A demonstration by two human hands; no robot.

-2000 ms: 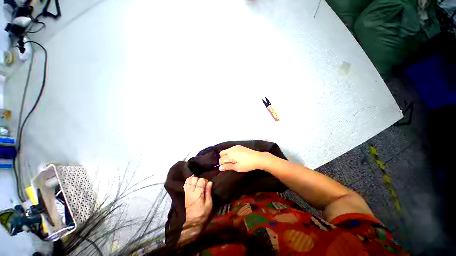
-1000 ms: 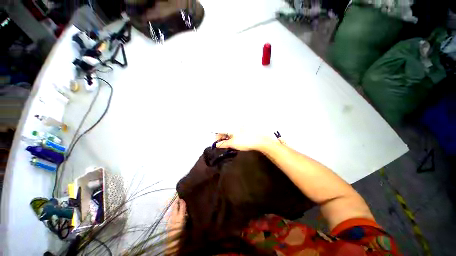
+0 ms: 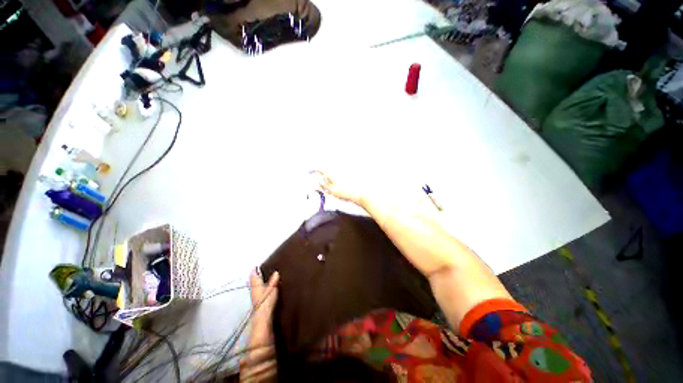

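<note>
The dark brown garment (image 3: pixel 337 269) lies spread on the white table in front of me, with a small pale spot below its neck. A hanger (image 3: pixel 322 212) sits in the neckline, its hook sticking out at the top. My right hand (image 3: pixel 333 185) is just above the hook, fingers spread; whether it touches the hook is unclear. My left hand (image 3: pixel 262 299) lies at the garment's left edge, partly behind strands of hair; its grip is unclear. The snips (image 3: pixel 432 197) lie on the table to the right.
A white perforated basket (image 3: pixel 185 265) of small items and a teal-green corded tool (image 3: pixel 93 286) are at the left. Cans and bottles (image 3: pixel 75 202) line the left edge. A red thread cone (image 3: pixel 413 79) stands far right. Green sacks (image 3: pixel 599 116) are beyond the table. A dark bundle (image 3: pixel 262 22) is at the far end.
The garment was bunched under both hands and now lies spread out with its neck and hanger showing. My right hand has moved off the cloth to the hook. The view has tilted up.
</note>
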